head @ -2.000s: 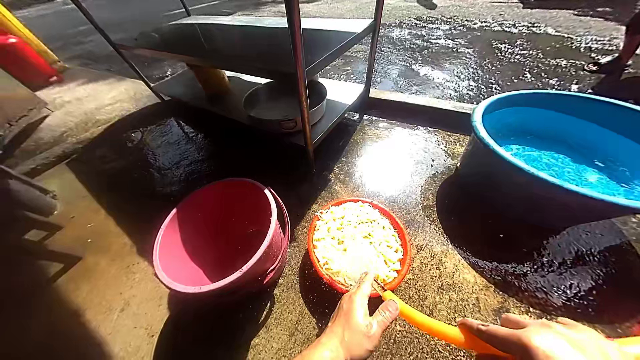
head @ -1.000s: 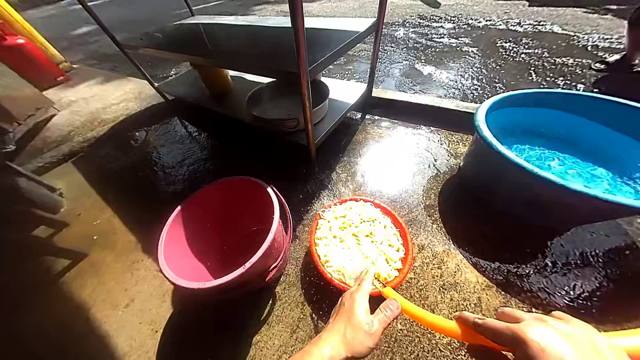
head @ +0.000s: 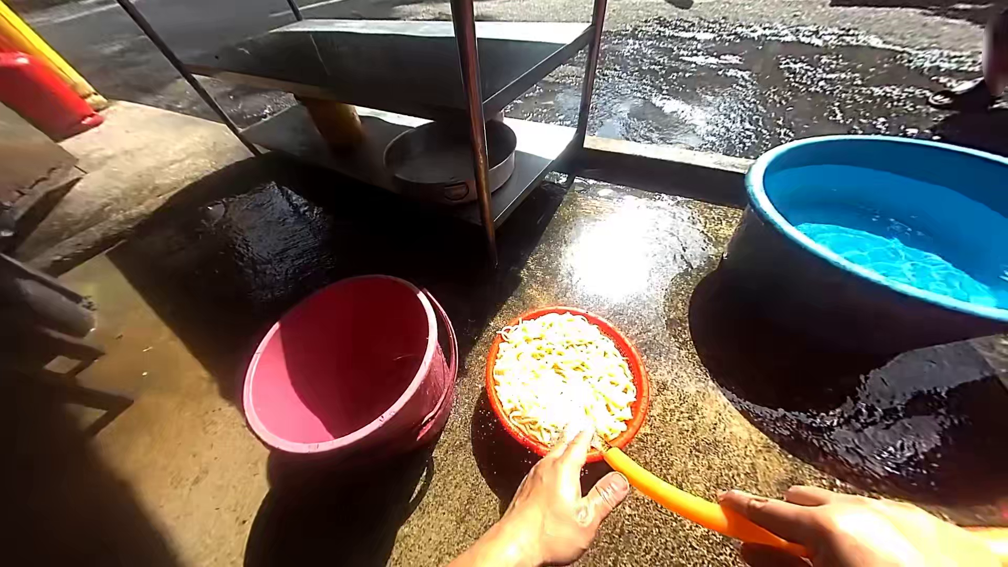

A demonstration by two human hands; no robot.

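Observation:
A round red basin (head: 644,394) full of pale, noodle-like strips (head: 563,370) stands on the wet ground. My left hand (head: 555,496) reaches to its near rim, thumb apart from the fingers; the fingertips blur into the glare over the strips, and it grips nothing that I can see. My right hand (head: 850,528) is closed around an orange hose (head: 677,498), whose open end lies at the near rim just right of my left fingertips. Any water at the hose end is hard to make out in the glare. Left of the basin stands a pink bucket (head: 346,362), tilted in view.
A big blue tub (head: 882,260) holding water stands at the right. Behind the basin is a metal rack (head: 535,169) with a round metal pan (head: 449,189) on its lower shelf. A red object (head: 39,94) lies at the upper left. Part of a person's foot (head: 965,94) shows at the upper right.

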